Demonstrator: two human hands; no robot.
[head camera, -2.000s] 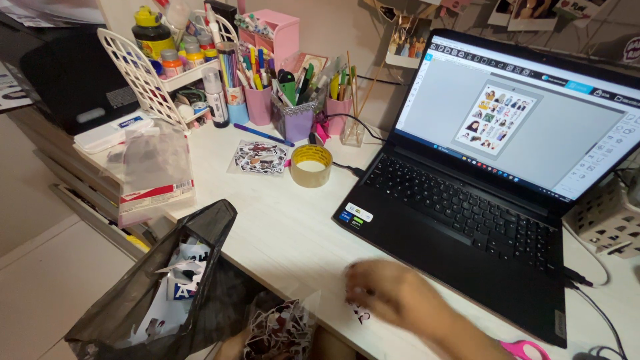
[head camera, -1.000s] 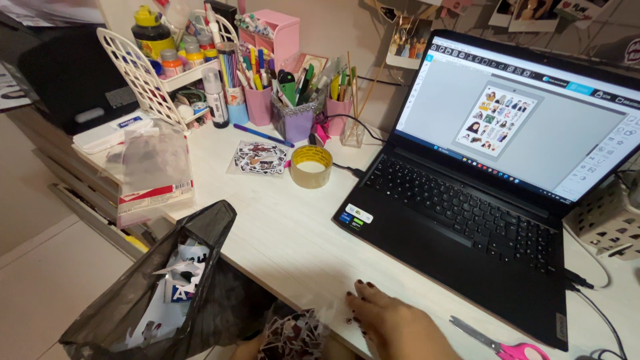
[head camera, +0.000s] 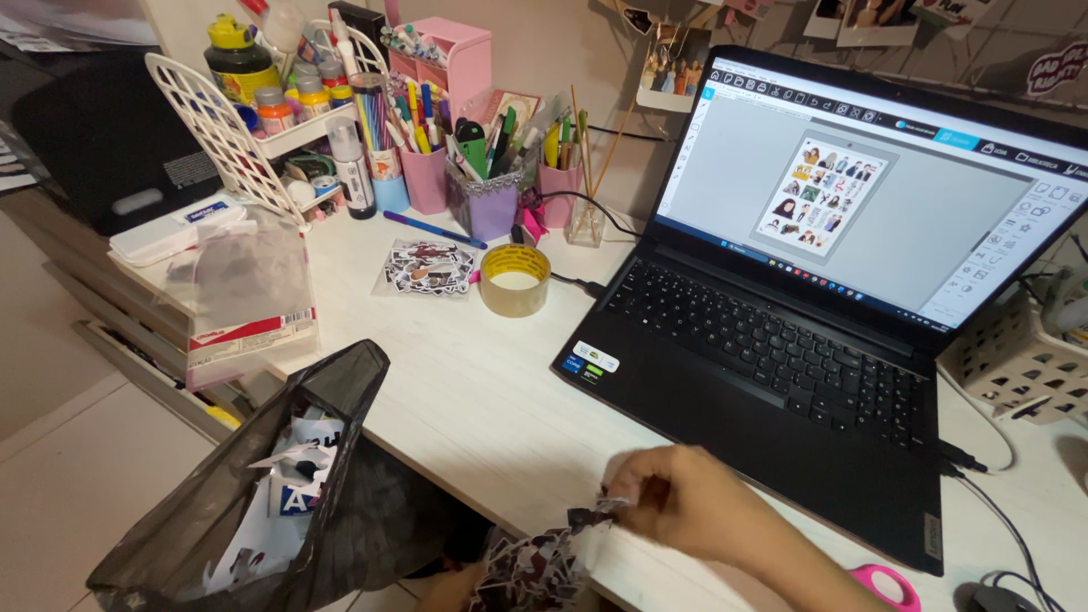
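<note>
My right hand (head camera: 671, 501), blurred, pinches a small paper cutout (head camera: 599, 512) at the front edge of the white desk. Just left of it, a clear plastic bag full of cutouts (head camera: 531, 574) is in my left hand (head camera: 450, 589), which shows only in part at the bottom edge. Pink-handled scissors (head camera: 886, 586) lie right of my right forearm, their blades hidden behind it. Farther back, another clear bag of cutouts (head camera: 425, 270) lies flat beside a roll of clear tape (head camera: 514, 280).
An open black laptop (head camera: 765, 391) covers the desk's right side. A black plastic bag of paper scraps (head camera: 340, 501) hangs at the front left edge. Pen cups (head camera: 484, 204) and a white rack (head camera: 229, 144) stand behind. A plastic packet (head camera: 251, 297) lies at left.
My right hand was on the desk a second ago; now it is raised beside the bag with a cutout. The scissors' blades, visible then, are now hidden by my forearm.
</note>
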